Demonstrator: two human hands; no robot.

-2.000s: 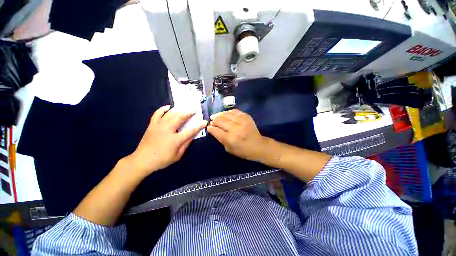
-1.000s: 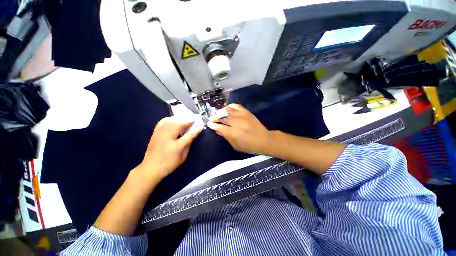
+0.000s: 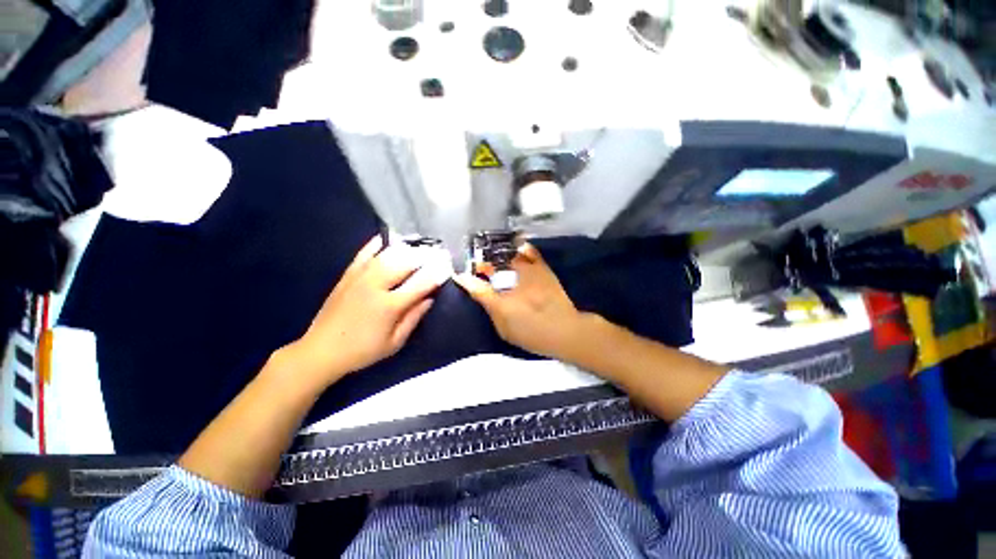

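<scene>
A dark garment panel (image 3: 218, 273) lies across the table and passes under the head of the white sewing machine (image 3: 437, 87). My left hand (image 3: 366, 306) rests on the panel left of the needle area, its fingertips pressing on the cloth. My right hand (image 3: 530, 300) is at the presser foot (image 3: 494, 253), thumb and fingers close together at the cloth. The fingertips of both hands nearly meet. Whether they pinch the cloth is too small to tell; the needle tip is hidden.
A ruler strip (image 3: 470, 440) runs along the table's front edge. White cloth (image 3: 169, 164) and a black cut-piece stack (image 3: 224, 49) lie at the left, beside a shiny black bundle (image 3: 44, 180). Yellow-handled snips (image 3: 803, 308) and dark items (image 3: 874, 262) lie right. The machine's control panel (image 3: 754, 180) is lit.
The view has shifted. The panel's front edge has drawn back from the ruler, showing more white table. Both hands stay at the needle area, and my left fingers lie flatter.
</scene>
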